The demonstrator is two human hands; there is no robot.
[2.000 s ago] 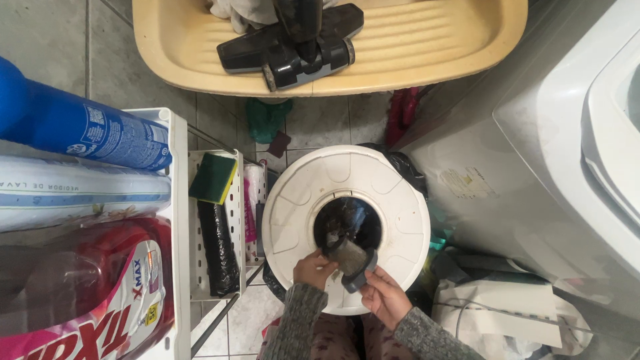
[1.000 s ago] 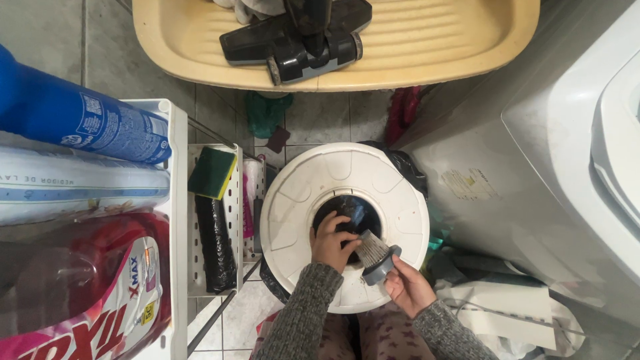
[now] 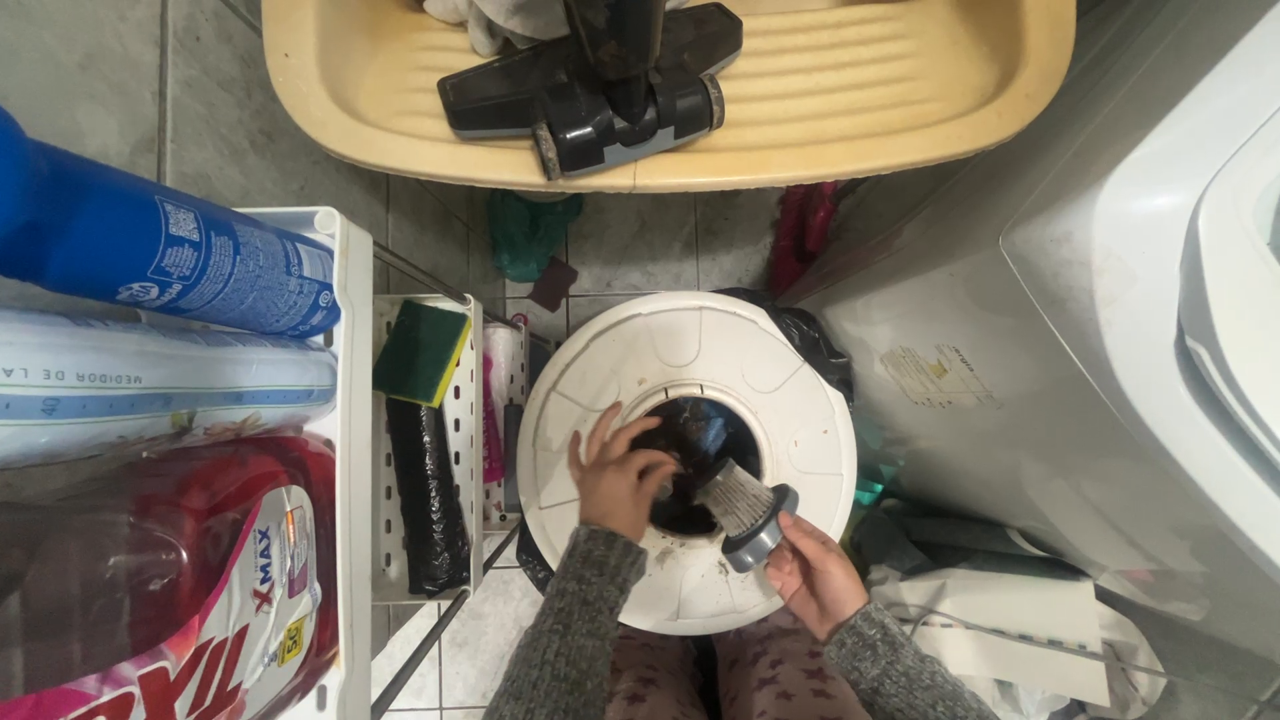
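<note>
My right hand (image 3: 815, 575) grips the grey rim of a pleated vacuum cleaner filter (image 3: 745, 505), which points up and left over the round opening of a white trash bin lid (image 3: 600, 350). Just left of the filter is my left hand (image 3: 620, 475), its thumb and index fingertip pinched together and the other fingers spread. Whether a bit of dust is between those fingertips I cannot tell. Dark refuse and a black bag lining show inside the opening. Specks of dust lie on the lid near its hole.
A yellowish ribbed sink (image 3: 850, 150) holds a black vacuum cleaner floor head (image 3: 630, 120). At left, a white shelf cart (image 3: 355, 450) carries cleaning bottles and a green-yellow sponge (image 3: 425, 350). A white appliance (image 3: 1060, 330) stands at right, above a pile of bags (image 3: 1040, 630).
Two seconds ago both hands were on the filter at the bin's opening. My left hand has since come off it and moved left, while my right hand still holds the filter.
</note>
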